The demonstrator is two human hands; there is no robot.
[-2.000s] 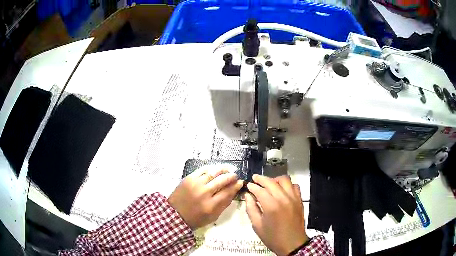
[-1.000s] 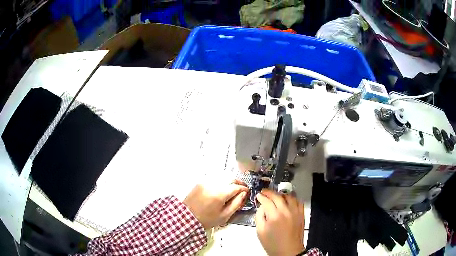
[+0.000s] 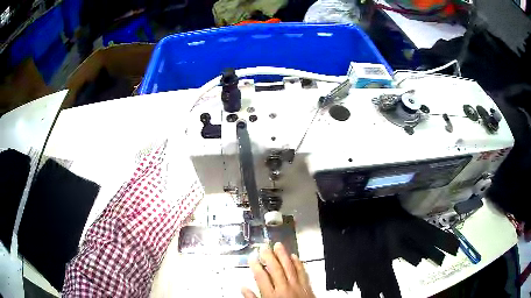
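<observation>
The white sewing machine head stands over the shiny metal bed cover, with a curved dark arm before the needle area. Glare blurs what lies under the foot; I cannot make out a mesh panel there. My right hand is at the bottom, fingers spread and fingertips on the bed just in front of the small white wheel; nothing shows gripped in it. My left checked sleeve reaches up towards the left side of the head; the hand itself does not show.
Dark panel stacks lie at the left, partly beside the sleeve. Black strips hang below the lit display. A blue-handled tool lies at the right. A blue crate and cardboard box stand behind.
My left hand has left the needle area; its arm now reaches up along the head's left side. My right hand sits lower with fingers spread. The view has shifted, moving the machine left in frame.
</observation>
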